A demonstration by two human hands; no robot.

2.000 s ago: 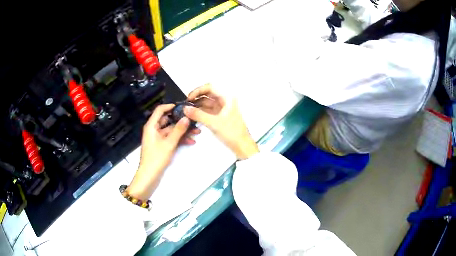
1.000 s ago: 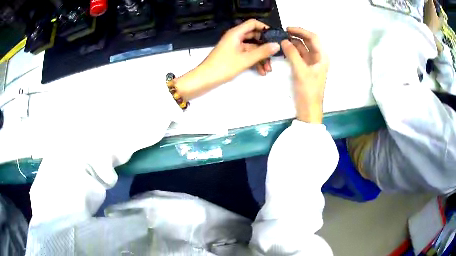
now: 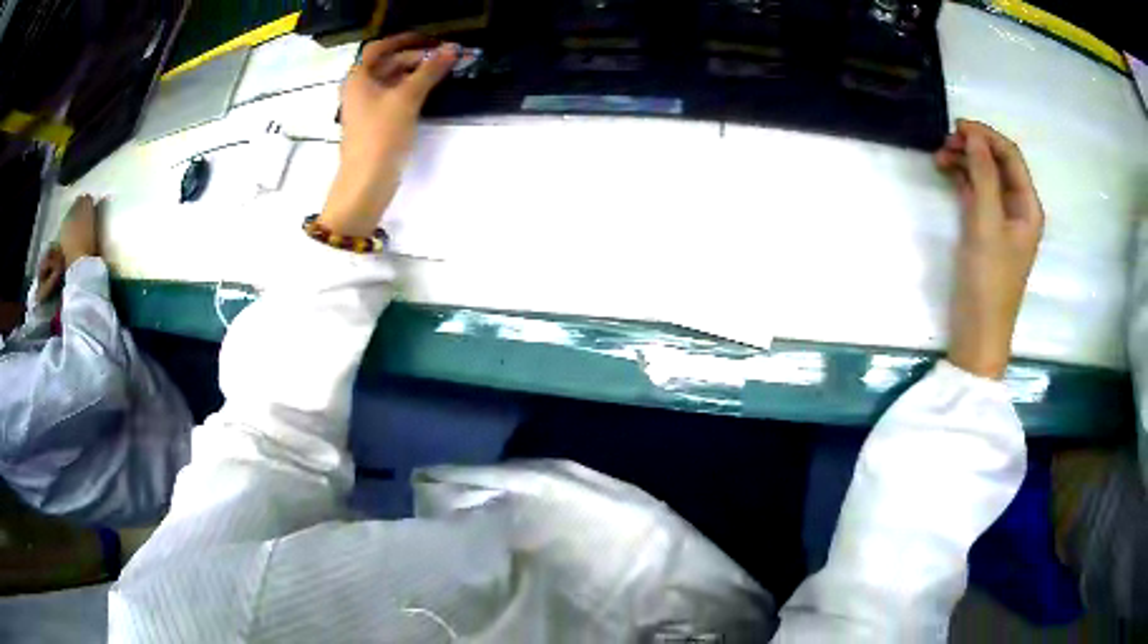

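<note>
The black fixture base plate point(image 3: 755, 116) lies along the top of the view, with a pale label point(image 3: 602, 105) on its front edge. My left hand point(image 3: 384, 107), with a beaded bracelet, is at the plate's left end, its fingertips beside a small shiny part point(image 3: 466, 59); I cannot tell whether it grips anything. My right hand point(image 3: 1001, 220) is at the plate's right front corner with fingertips bunched; nothing clear shows in them. The round black unit seen earlier is not visible in either hand.
A small dark oval object point(image 3: 194, 179) lies on the white bench top point(image 3: 567, 227) at left, near thin white cords. The bench has a green front edge point(image 3: 567, 352). Another person's hand point(image 3: 81, 233) rests at far left; another person's sleeve shows at the right rim.
The view has swung left along the bench. My hands, together on a black unit before, are now far apart, left hand at the plate's left end and right hand at its right corner.
</note>
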